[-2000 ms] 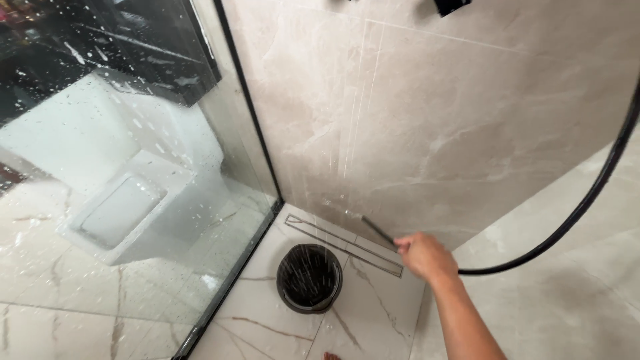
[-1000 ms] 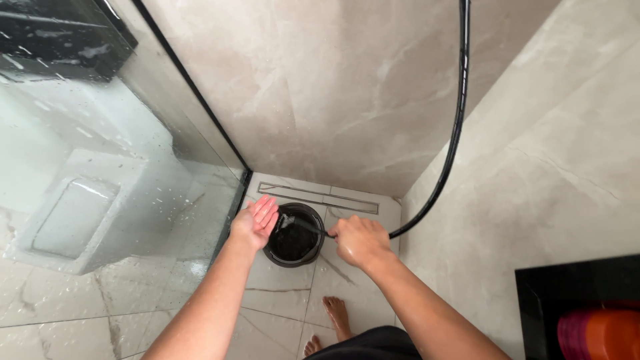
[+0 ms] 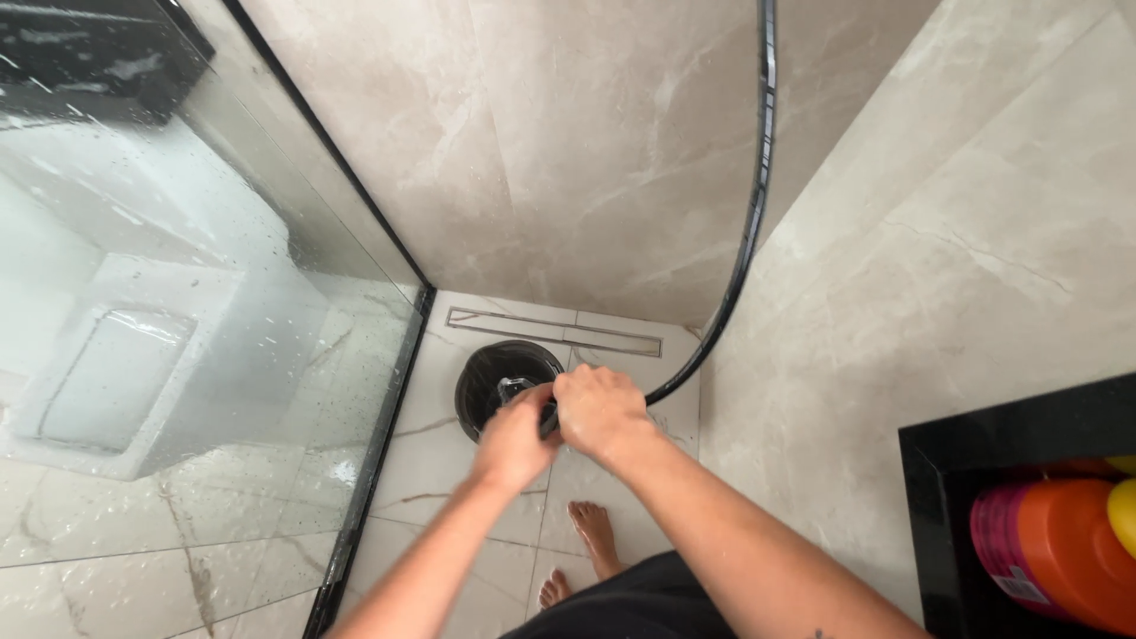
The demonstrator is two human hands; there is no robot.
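My right hand (image 3: 602,404) is closed around the end of a black shower hose (image 3: 754,213), which curves down along the wall from above. Close against it, over the right part of a round black bucket (image 3: 470,390), is my left hand (image 3: 517,435), its fingers near the hose's end; whether they grip it cannot be told. Water shows inside the bucket, which stands on the marble-look floor tiles. The hose's tip is hidden by my hands.
A long tile-insert floor drain (image 3: 555,331) lies behind the bucket. At left, a wet glass panel (image 3: 293,355) in a black frame has a white toilet (image 3: 169,355) behind it. A black wall niche (image 3: 923,497) at right holds an orange bottle (image 3: 1074,541). My bare feet (image 3: 595,532) are below.
My left hand, out of view two seconds ago and palm up beside the bucket one second ago, has moved right to meet my right hand. The view has shifted.
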